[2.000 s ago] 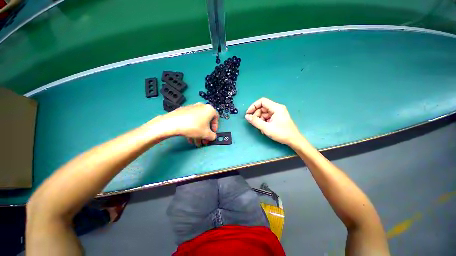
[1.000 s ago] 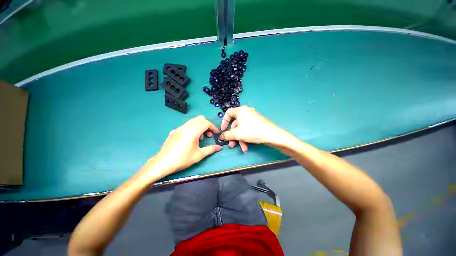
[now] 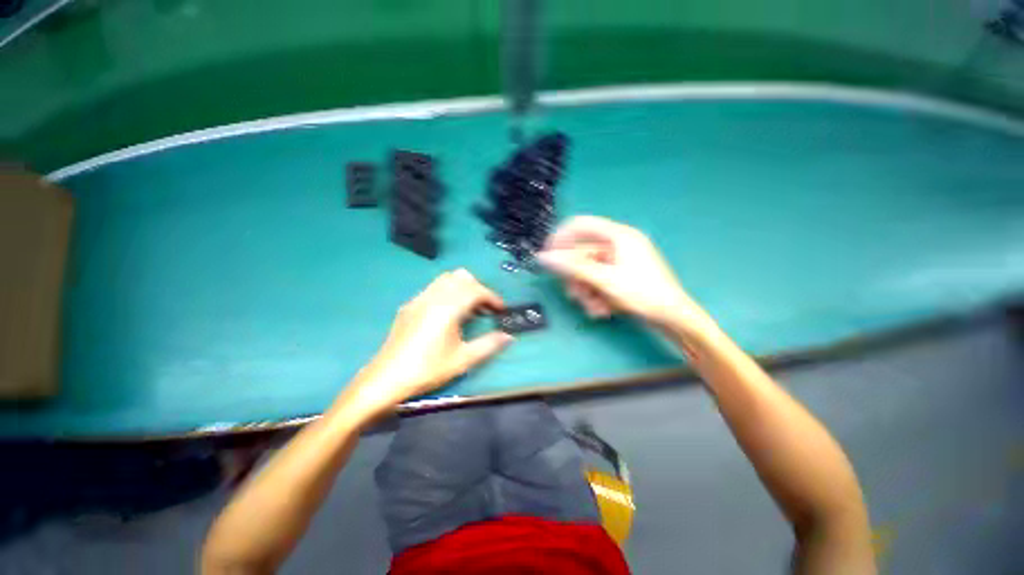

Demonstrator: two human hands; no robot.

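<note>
A black three-hole plate [image 3: 524, 318] lies near the bench's front edge. My left hand [image 3: 449, 326] holds its left end between thumb and fingers. The pile of shiny black inserts [image 3: 526, 197] lies beyond it, by the metal post. My right hand [image 3: 612, 270] is at the near right edge of the pile, with thumb and fingertips close together; blur hides whether an insert is between them. A pile of black plates [image 3: 414, 204] lies left of the inserts, with a single plate [image 3: 360, 185] beside it.
The green bench top [image 3: 225, 281] has a pale strip [image 3: 281, 119] along its back and a metal post [image 3: 521, 56] standing behind. A brown cardboard box [image 3: 32, 286] is at the far left. Something yellow [image 3: 612, 505] stands below the bench beside my legs.
My right hand has left the held plate and moved right and away, to the insert pile's edge. My left hand stays at the plate, whose right part now shows. The view has shifted and blurred.
</note>
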